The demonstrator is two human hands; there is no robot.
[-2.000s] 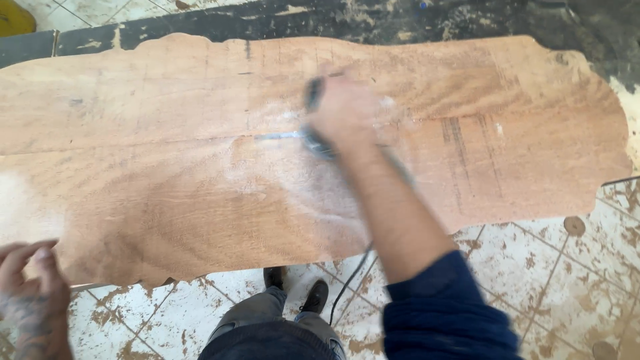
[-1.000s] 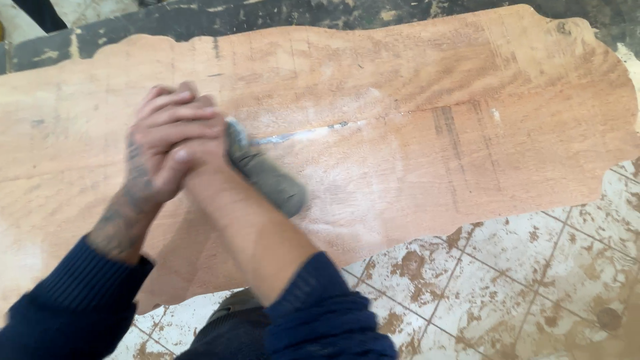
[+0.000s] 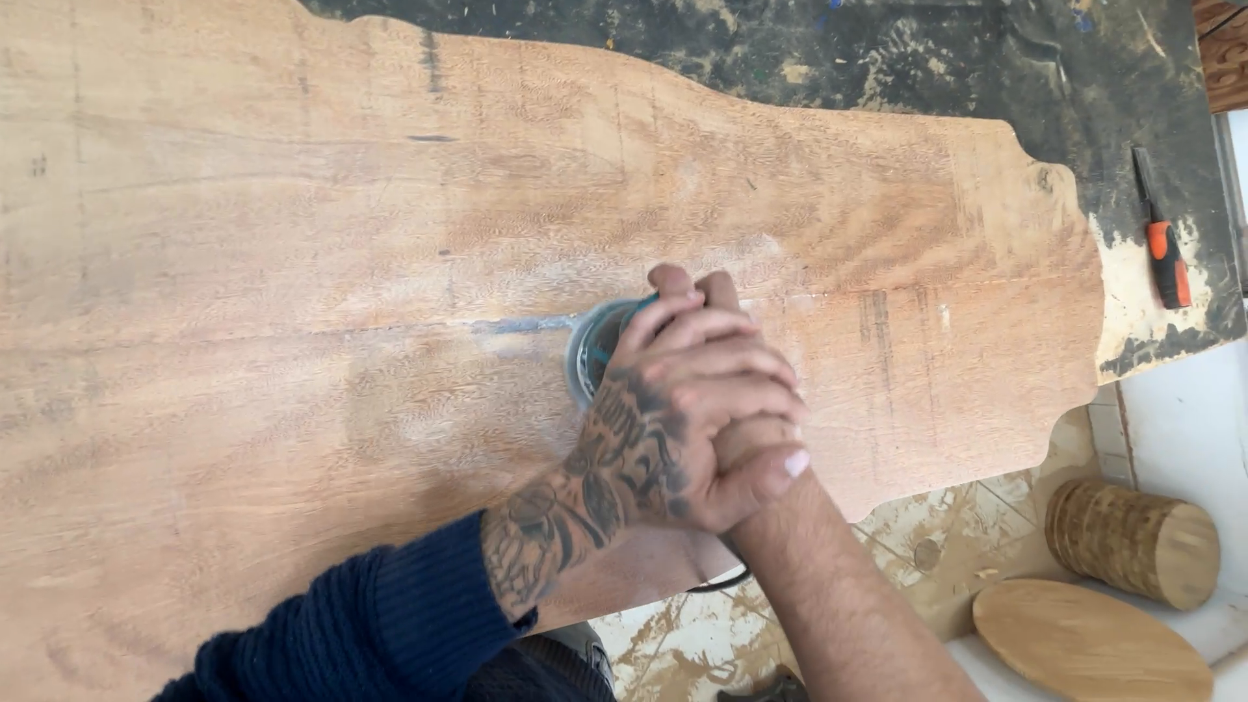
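Observation:
A random orbital sander (image 3: 597, 353) rests on a wide wooden board (image 3: 244, 244) with scalloped edges, beside a pale filler streak along the board's joint. My right hand (image 3: 756, 434) is wrapped round the sander's body, largely hidden beneath my left hand. My left hand (image 3: 682, 400), with a tattooed back, lies over the right hand, its fingers curled over it and its thumb across the wrist. Most of the sander is covered by the hands. Part of its black cord (image 3: 726, 583) shows below the wrists. White dust marks the wood around the sander.
The board lies on a dark, worn workbench (image 3: 926, 68). An orange-and-black handled chisel (image 3: 1165, 253) lies at the bench's right end. Below right are a stack of round wooden discs (image 3: 1121, 541) and an oval wooden panel (image 3: 1092, 639), near a dusty tiled floor (image 3: 653, 634).
Two seconds ago my left hand was apart at the lower left; now it lies over the right. Since one second ago both hands and the sander have moved right along the joint.

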